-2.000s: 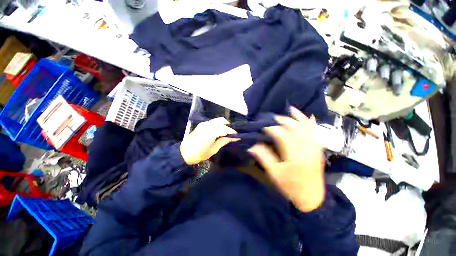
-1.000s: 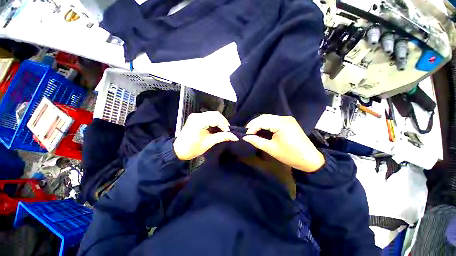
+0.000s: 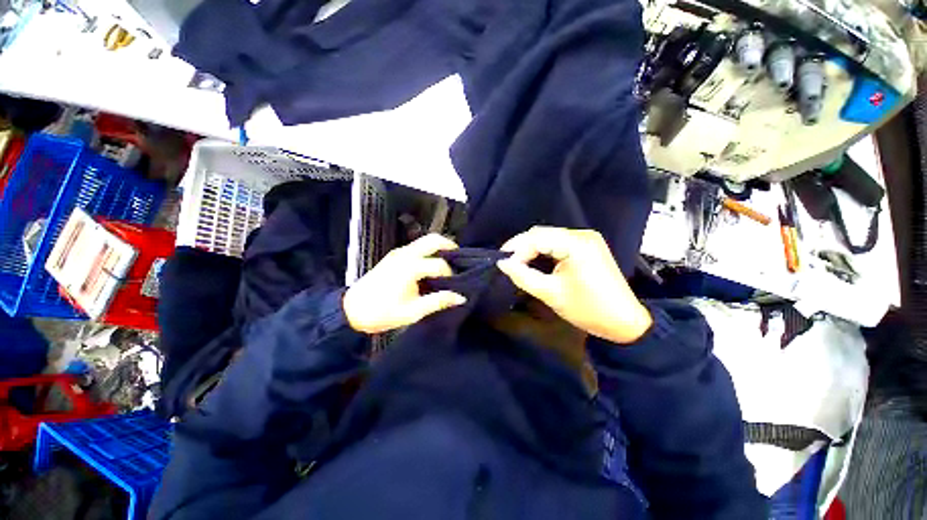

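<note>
The navy garment (image 3: 554, 132) is spread over the white table and hangs over its front edge towards my lap. My left hand (image 3: 402, 289) and my right hand (image 3: 574, 284) hold a folded navy edge of it between them, just past the table edge. My right thumb and forefinger pinch the edge. My left fingers are on the other end of the short stretched strip, with the thumb below and a little apart. The fabric under my hands merges with my navy jacket.
The cream-white overlock machine (image 3: 752, 122) with grey dials stands at the upper right. An orange-handled tool (image 3: 789, 244) lies on the table below it. A white crate (image 3: 219, 198) with navy pieces and blue crates (image 3: 41, 218) stand at left. A white sack (image 3: 783, 376) is at lower right.
My right hand has come down from a blurred, spread pose to pinch the fabric beside my left hand. The strip between my hands is now longer. The view has shifted, so the table garment sits higher.
</note>
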